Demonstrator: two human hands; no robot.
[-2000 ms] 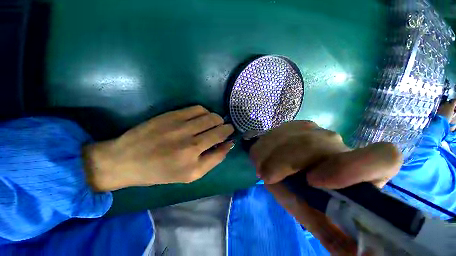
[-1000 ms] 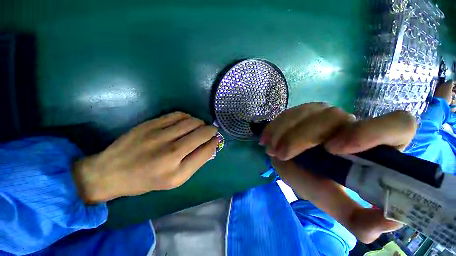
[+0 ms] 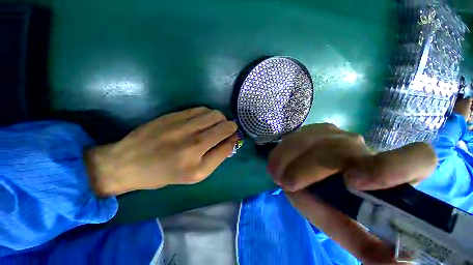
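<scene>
My left hand [image 3: 166, 147] lies palm down on the green mat and pinches a small module [image 3: 237, 144] at its fingertips; only a silver and yellow edge of it shows. My right hand [image 3: 321, 155] is closed around the electric screwdriver [image 3: 409, 217], whose grey-white labelled barrel runs to the lower right. Its black nose points at the near rim of the screw plate; the bit tip is hidden or too dark to tell. The round silver screw plate [image 3: 276, 96] lies just beyond both hands, with dark specks gathered on its right side.
Clear blister trays [image 3: 425, 77] are stacked at the right on the green mat [image 3: 171, 52]. A dark tray or edge [image 3: 15, 62] stands at the far left. Another person's blue sleeve [image 3: 454, 140] and hand show at the right edge.
Since one second ago, the screwdriver's nose has come off the plate's holes to its near rim. The view has shifted, and the module is still in my left fingers.
</scene>
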